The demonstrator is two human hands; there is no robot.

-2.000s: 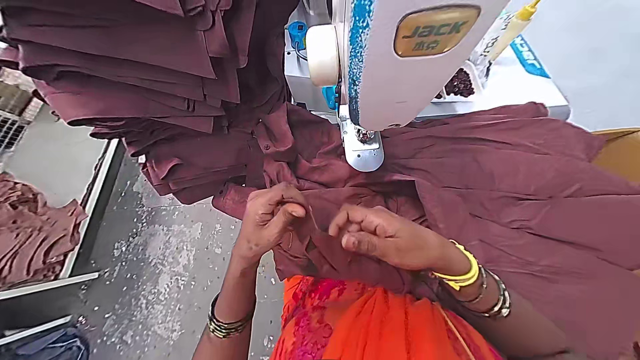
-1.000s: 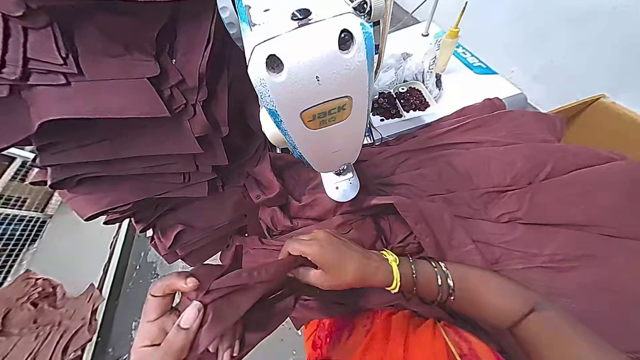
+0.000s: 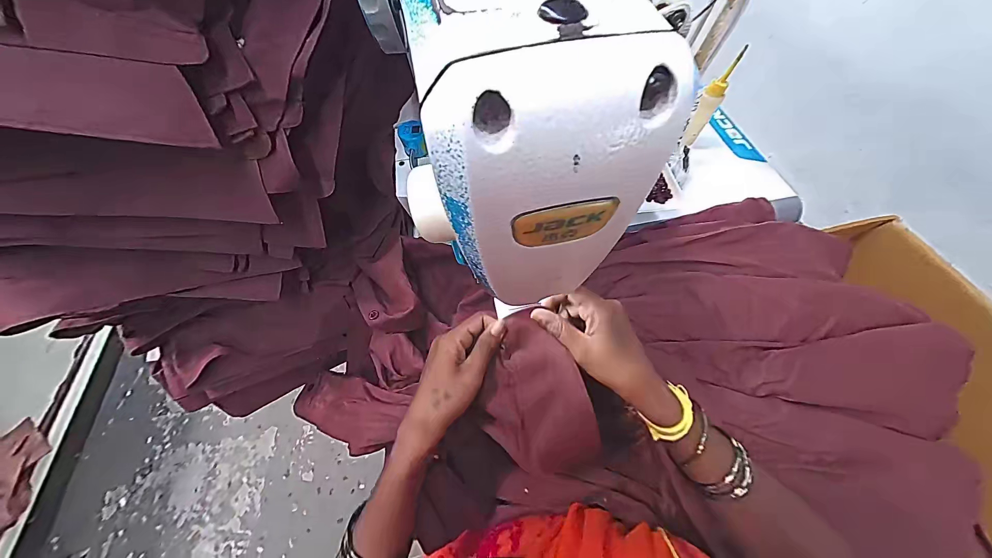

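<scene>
My left hand [image 3: 459,368] pinches the edge of a maroon garment [image 3: 542,403] between thumb and fingers, just below the head of a white Jack sewing machine [image 3: 566,170]. Right beside it, my right hand [image 3: 593,333] pinches the same edge, close under the tip of the machine head. A curved, folded part of the cloth hangs down between my hands. A small white part of the machine shows just above my fingertips; the needle is hidden. A button [image 3: 373,315] shows on the garment to the left.
Stacked maroon cloth pieces [image 3: 132,178] rise at the left. More maroon fabric [image 3: 790,333] spreads right, against a cardboard box [image 3: 914,271]. Behind the head are a yellow-tipped tool [image 3: 709,105] and dark red buttons [image 3: 660,190]. More cloth [image 3: 19,465] lies at the lower left.
My left hand has moved from the lower left up to the machine head, beside my right hand. The cloth edge is now held close under the head. The view has shifted closer to the machine.
</scene>
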